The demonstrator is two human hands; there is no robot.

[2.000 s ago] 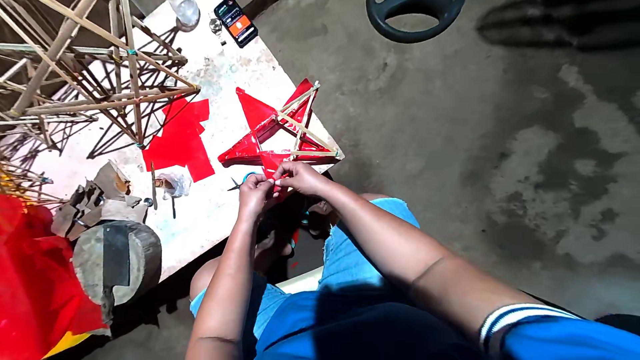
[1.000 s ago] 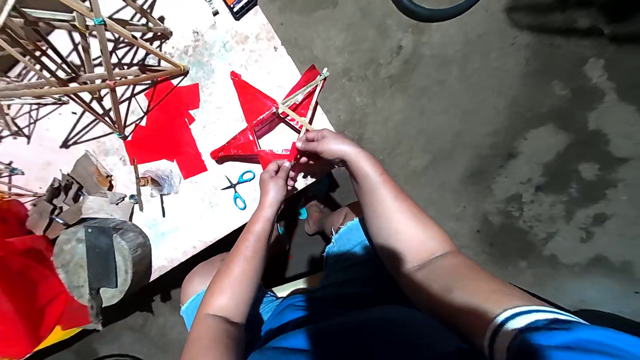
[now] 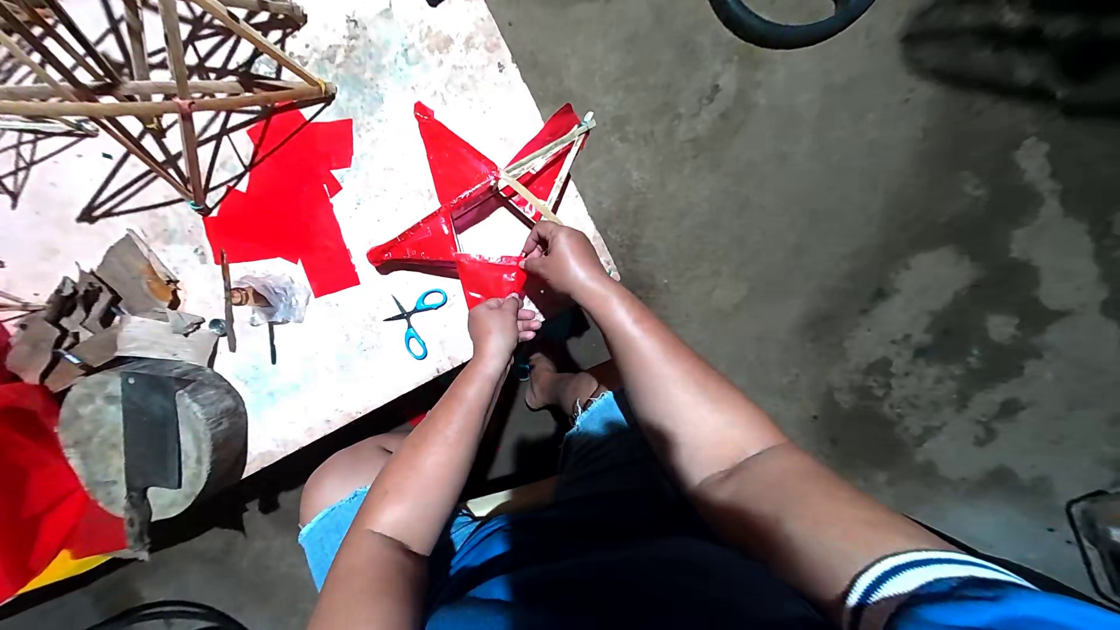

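A star-shaped frame of thin wooden or bamboo sticks, partly covered with glossy red sheet (image 3: 459,162), lies at the table's right edge. Bare sticks (image 3: 544,156) show on its upper right side. My left hand (image 3: 497,331) pinches the lower tip of the star's red-covered point nearest me. The fingers of my right hand (image 3: 560,255) grip the same point's red sheet at its upper right corner, beside the frame. Blue-handled scissors (image 3: 416,324) lie with blades parted on the table, left of my left hand. Cut red sheet (image 3: 293,206) lies flat farther left.
Stick frames (image 3: 184,96) tied at the joints stand at upper left. A cleaver (image 3: 150,429) rests on a round wooden block (image 3: 92,437), near crumpled brown scraps (image 3: 131,271) and a clear plastic bag (image 3: 282,297). Red and yellow material (image 3: 44,490) lies at far left.
The blue-handled scissors, at my left hand two seconds ago, lie apart from it on the table. My hands have moved from close together to separate spots on the star's near point.
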